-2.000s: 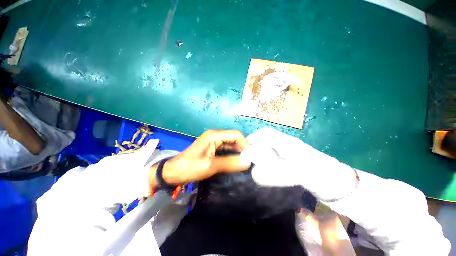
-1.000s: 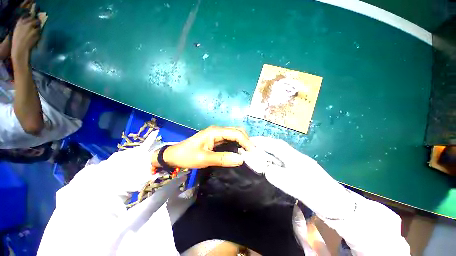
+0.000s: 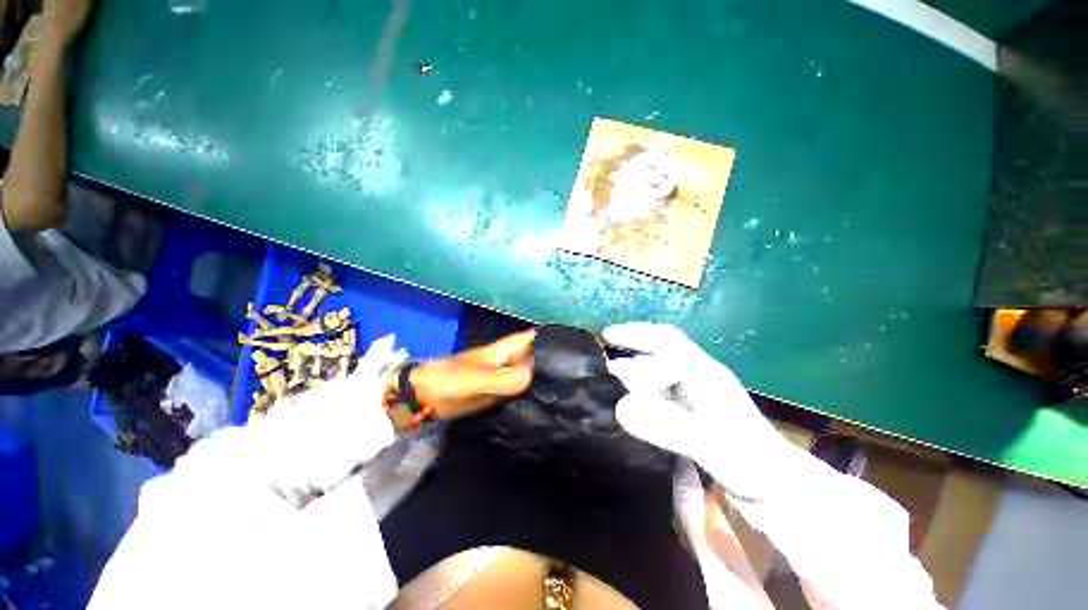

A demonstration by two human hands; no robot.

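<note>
A glossy black part (image 3: 575,372) is held over the lap, just below the bench edge; its lower outline blends into the black clothing. My left hand (image 3: 480,378), bare with a dark wristband, pinches the left side of the black part. My right hand (image 3: 671,387), in a white glove, is at the part's upper right edge with the fingers partly curled; whether it grips the part cannot be told. A tan square board (image 3: 704,215) with brown stains and a white smear lies on the bench above the hands.
The green bench (image 3: 835,274) spans the view. A blue bin (image 3: 412,324) with tan pieces (image 3: 298,340) stands left, another bin with black parts (image 3: 143,399) farther left. A dark heating box (image 3: 1036,191) with an orange glow is at right. Another worker's arm (image 3: 38,143) reaches in at left.
My hands have moved apart, and more of the black part shows between them. The view has shifted, showing more of the tan pieces and the second bin.
</note>
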